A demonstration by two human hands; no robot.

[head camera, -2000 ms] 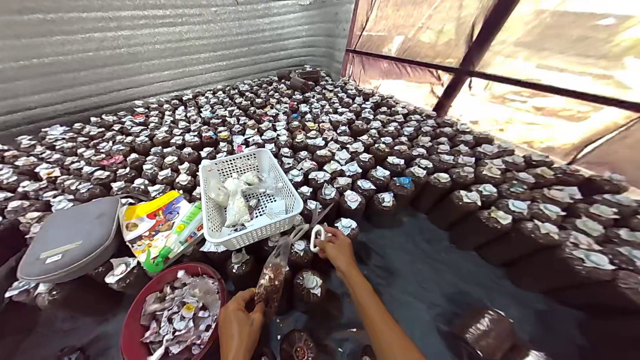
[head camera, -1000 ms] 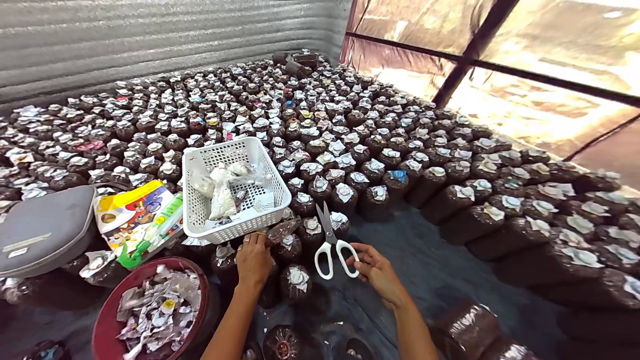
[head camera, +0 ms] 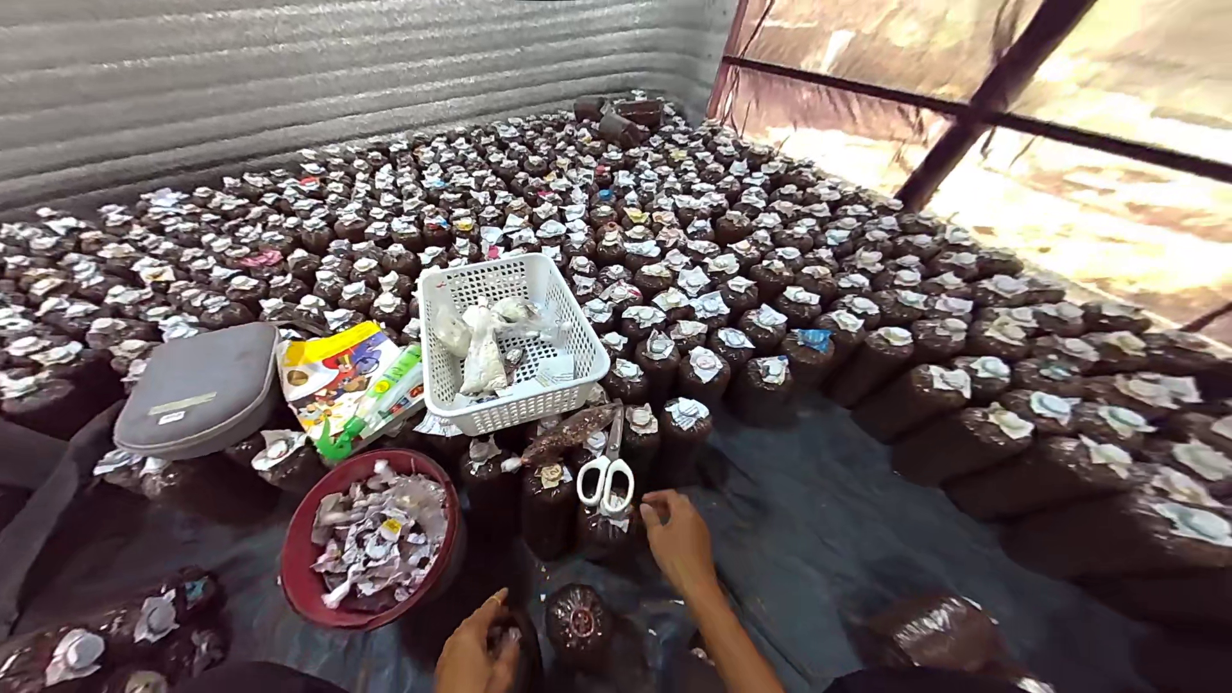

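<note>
My left hand [head camera: 478, 647] is low in the middle, its fingers on the top of a dark filled plastic bag that is mostly hidden; its grip is unclear. My right hand [head camera: 677, 541], empty with fingers apart, is just right of white-handled scissors [head camera: 606, 479], which lie on the bag tops with their blades pointing away. Beside the blades rests a clear plastic bag of brown material [head camera: 570, 436]. Another filled bag [head camera: 578, 616] stands between my hands. Behind the scissors, a white plastic basket [head camera: 520, 409] holds small bags of whitish material.
A red basin [head camera: 306, 577] of paper and plastic scraps is at left. Behind it are a colourful packet [head camera: 332, 371], a green-and-white tool [head camera: 380, 399] and a grey zip case [head camera: 207, 390]. Rows of paper-capped bags [head camera: 703, 371] fill the back and right. Dark sheeting [head camera: 799, 510] covers the floor.
The scissors, near my right hand before, now lie on the bag tops. My left hand has moved from the basket's front edge down to a bag nearer me. The small brown bag it held earlier lies beside the scissors.
</note>
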